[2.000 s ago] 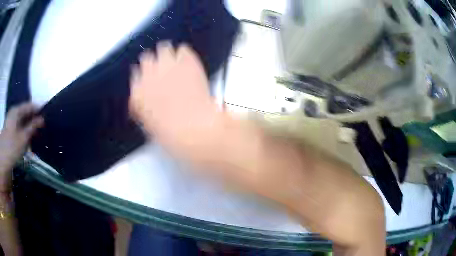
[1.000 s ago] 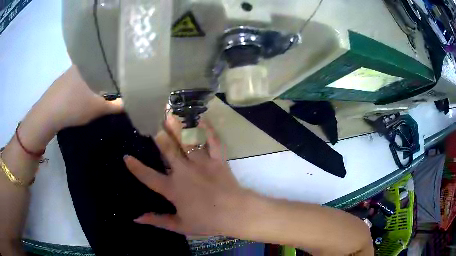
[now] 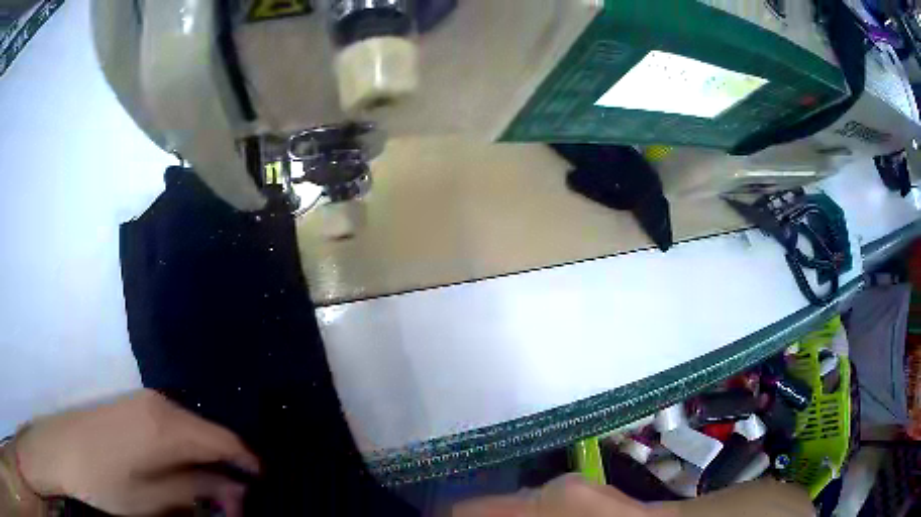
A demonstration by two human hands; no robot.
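Note:
A black fabric panel [image 3: 227,333] runs from under the sewing machine head [image 3: 172,91] down over the table's front edge to the bottom of the picture. Its top end lies by the presser foot area, where the pale guard hides the needle. My left hand [image 3: 131,454] is at the lower left of the panel, its fingers curled on the fabric. My right hand [image 3: 576,497] is at the bottom edge, right of the panel, mostly cut off, so its grip is hidden.
A small black piece [image 3: 626,189] lies on the machine bed below the green control panel [image 3: 687,81]. Black-handled scissors [image 3: 811,252] lie right of it. The green ruler-marked table edge [image 3: 566,414] curves across. Below, a lime green basket [image 3: 823,414] holds thread spools.
Both hands have moved down from the needle area towards the front edge. The panel's top end now shows beside the foot. The long black strip is gone from the bed; the small piece remains.

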